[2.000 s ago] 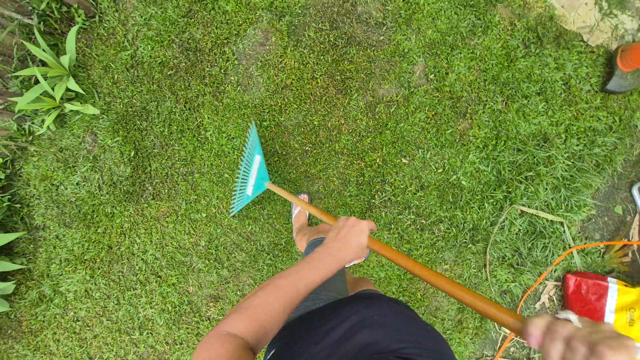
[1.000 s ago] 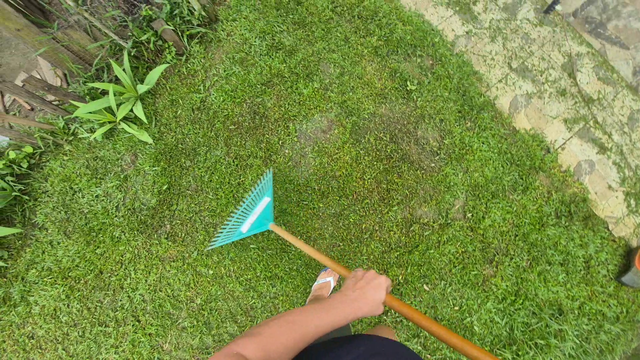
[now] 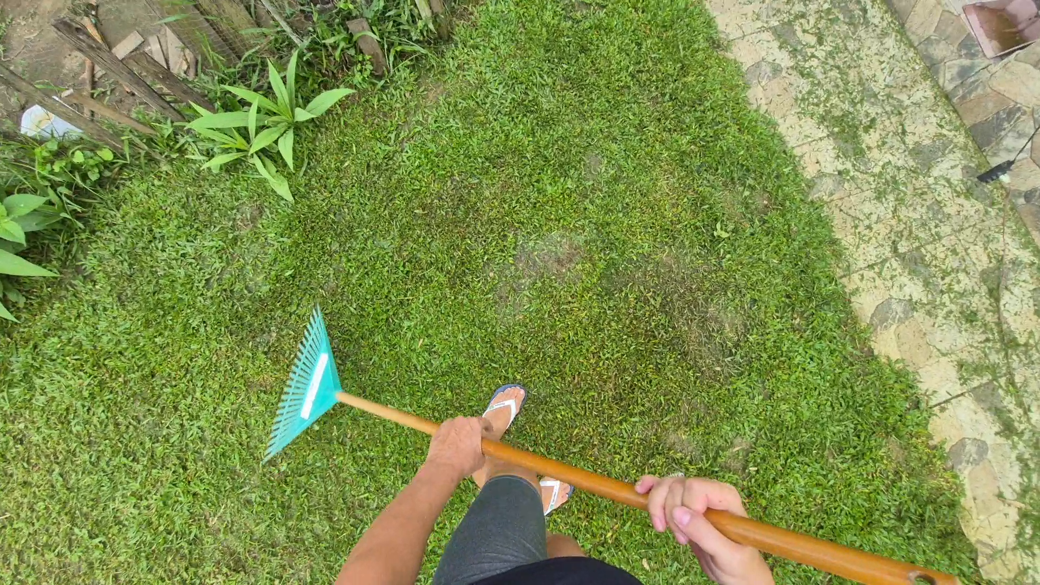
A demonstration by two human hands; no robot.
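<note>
A leaf rake with a turquoise fan-shaped head [image 3: 313,390] lies over the grass at the left, its tines pointing left. From the head a long wooden handle [image 3: 569,474] runs down to the lower right. My left hand [image 3: 459,447] is closed around the handle nearer the head. Farther up, my right hand [image 3: 697,520] wraps its fingers and thumb around the handle, near its end. Below the handle are my legs and my feet in white-strapped flip-flops [image 3: 505,404].
Leafy plants [image 3: 272,130] and old wooden boards [image 3: 118,73] border the lawn at the upper left. A stone path [image 3: 902,244] strewn with grass clippings runs down the right side. A reddish tray-like object [image 3: 1003,24] sits at the top right.
The view has swung round, bringing in the path. My right hand, at the lower right two seconds ago and out of view one second ago, shows again on the handle, closer to my left hand.
</note>
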